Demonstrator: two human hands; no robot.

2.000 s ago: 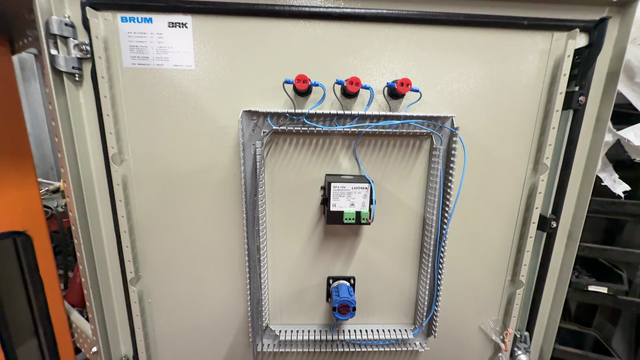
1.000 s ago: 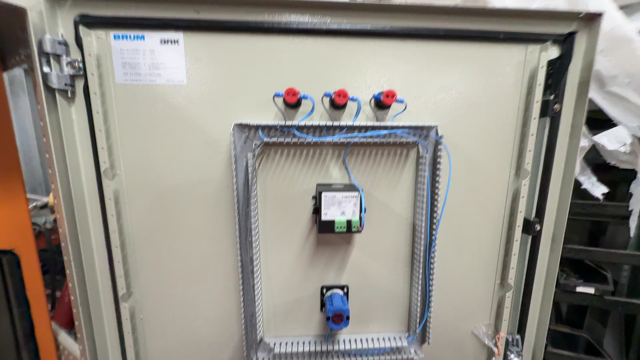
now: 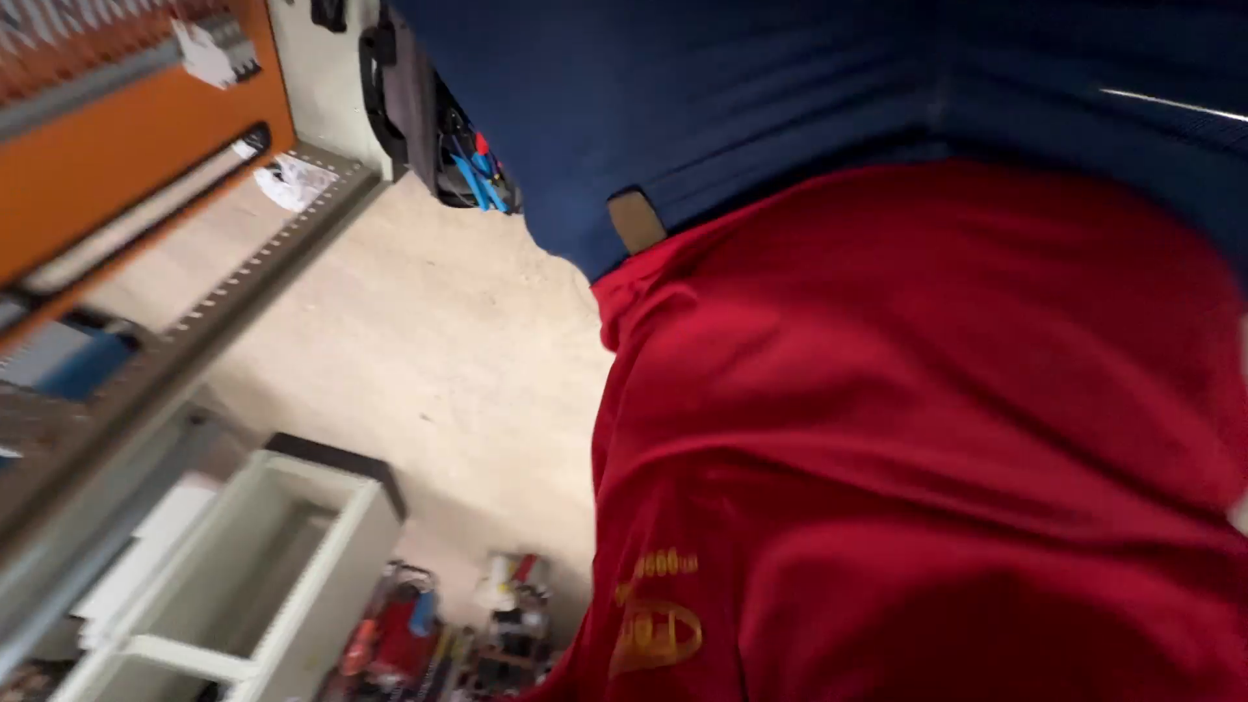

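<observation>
Neither my left hand nor my right hand can be made out; only a sliver of something pale shows at the right edge, too cut off to tell. A red shirt (image 3: 877,409) with yellow print fills the right half of the view. Above it are dark blue trousers (image 3: 741,97), with a tan tab (image 3: 637,221) near the shirt's hem. A dark pouch (image 3: 458,146) holding blue-handled tools is beside the trousers.
An orange panel (image 3: 127,146) and a perforated metal rail (image 3: 244,283) stand at the left. Below lies a pale, box-like metal frame (image 3: 253,546). Blurred tools (image 3: 400,624) are at the bottom, beside the light floor (image 3: 429,351).
The view has swung far down, from the cabinet door with its blue wires and red-capped fittings to the shirt, trousers and floor.
</observation>
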